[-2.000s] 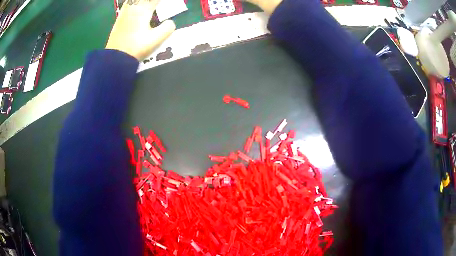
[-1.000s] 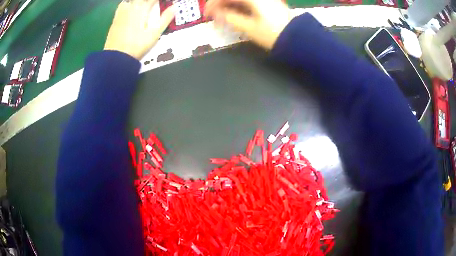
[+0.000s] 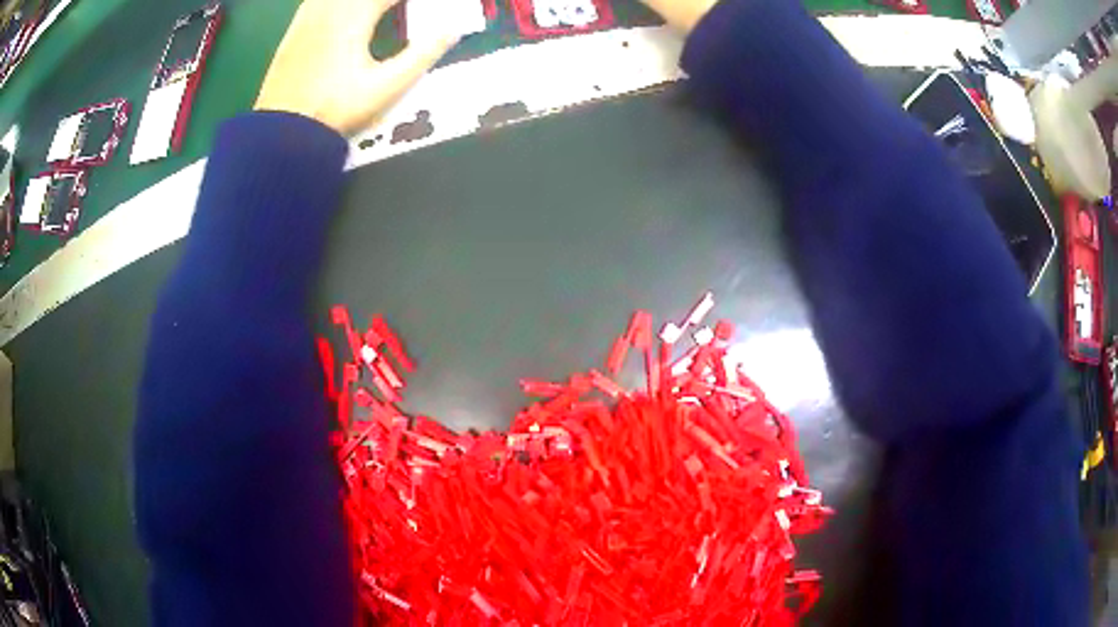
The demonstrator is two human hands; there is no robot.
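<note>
A large heap of small red strips (image 3: 576,514) lies on the dark worktop nearest me, with a few strays at its top edge. My left hand (image 3: 349,67) is at the top left over the white belt edge rail, thumb apart from the fingers, beside a red-edged phone unit (image 3: 448,17); its fingertips are cut off by the frame, so its grip is unclear. A second unit with a white spotted panel (image 3: 563,14) lies to the right of it. My right hand (image 3: 680,10) is almost wholly cut off by the top edge; its fingers are out of view.
The green conveyor belt (image 3: 251,67) carries several more red-edged units at left (image 3: 178,86). The white rail (image 3: 527,92) curves between belt and worktop. A smartphone (image 3: 987,184) lies at right under my sleeve, near a white rounded fixture (image 3: 1069,135) and a long red unit (image 3: 1083,282).
The single stray strip above the heap two seconds ago is gone. My right hand has moved up out of the frame. The units at left have shifted right and up along the belt.
</note>
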